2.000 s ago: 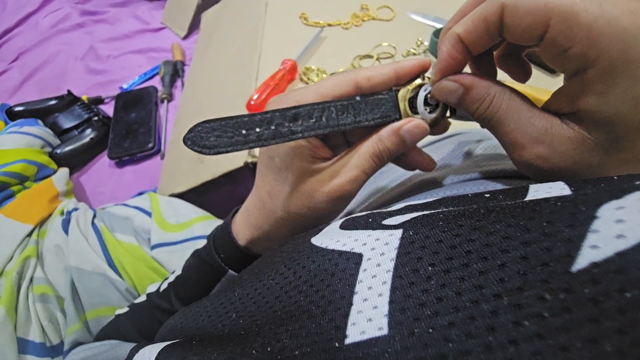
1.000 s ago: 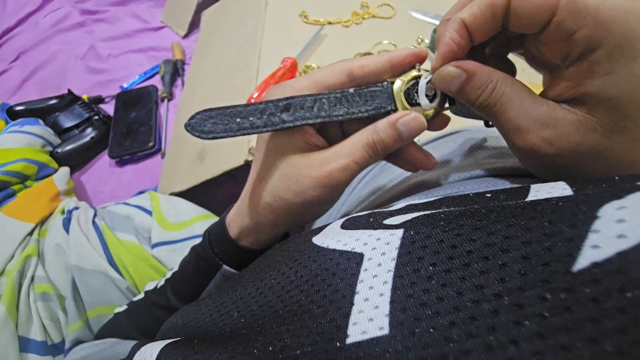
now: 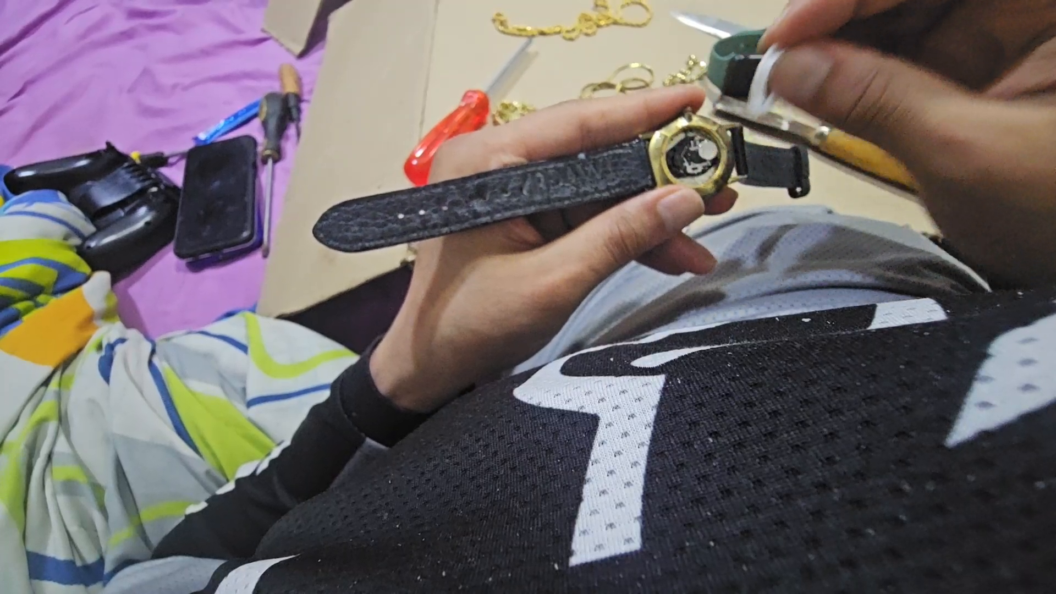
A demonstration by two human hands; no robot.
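Observation:
My left hand (image 3: pixel 528 239) holds a gold-coloured wristwatch (image 3: pixel 691 155) by its case between thumb and fingers. The case back is off, and the movement with a round silvery cell shows inside. One half of its black leather strap (image 3: pixel 487 196) points left across my palm; the shorter half with the buckle lies to the right. My right hand (image 3: pixel 891 107), up and to the right of the case, pinches a white plastic ring (image 3: pixel 764 81) between thumb and forefinger, apart from the watch. Part of the right hand is out of frame.
On the cardboard (image 3: pixel 363 157) lie a red-handled screwdriver (image 3: pixel 450 136), gold-coloured chains (image 3: pixel 577 25), a green band (image 3: pixel 730 62), a blade (image 3: pixel 705 23) and a yellow-handled tool (image 3: pixel 870 157). At left are a phone (image 3: pixel 216 198), a game controller (image 3: pixel 99 202) and another screwdriver (image 3: pixel 271 124).
My right hand has moved away from the watch case, up and to the right, with the white ring, which was at the case before. The open case now shows. The left hand has stayed nearly still.

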